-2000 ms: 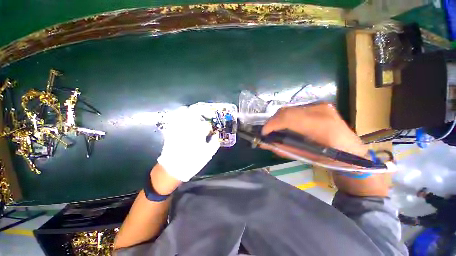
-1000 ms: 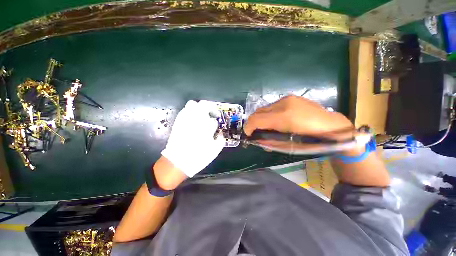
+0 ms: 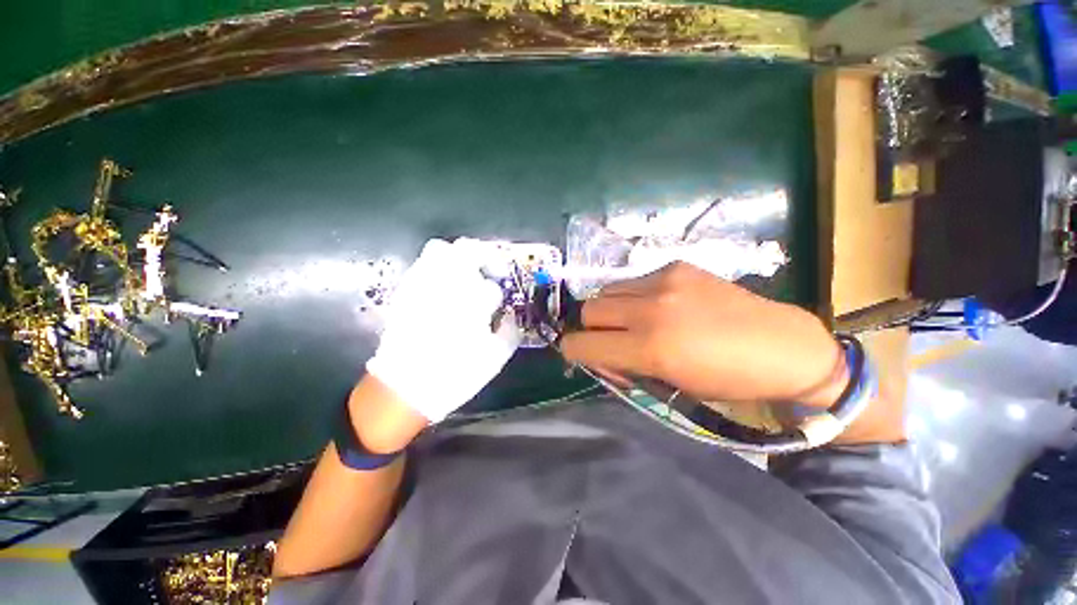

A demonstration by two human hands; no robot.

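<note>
My left hand point(image 3: 443, 331), in a white glove, grips the left side of a small white housing point(image 3: 546, 262) with a blue part and wires inside. The housing lies on the dark green bench. My bare right hand point(image 3: 697, 331) is at the housing's right edge, closed around the dark handle of the soldering iron point(image 3: 572, 312). The iron's tip is too small to make out. Its cable loops below the right wrist. A white cord in clear plastic point(image 3: 709, 251) lies right of the housing, behind the right hand.
Tangled brass strips with black wires point(image 3: 151, 266) lie at the bench's left. A worn brown-gold rail point(image 3: 390, 45) runs along the far side. Cardboard point(image 3: 868, 201), a small yellowish square point(image 3: 906, 179) and a black box point(image 3: 986, 213) are at the right. A black crate point(image 3: 130, 555) is at lower left.
The right hand has turned and lowered slightly; its iron handle now points down beneath the palm and the cable bows lower. More of the plastic-wrapped cord shows. The left hand keeps its hold.
</note>
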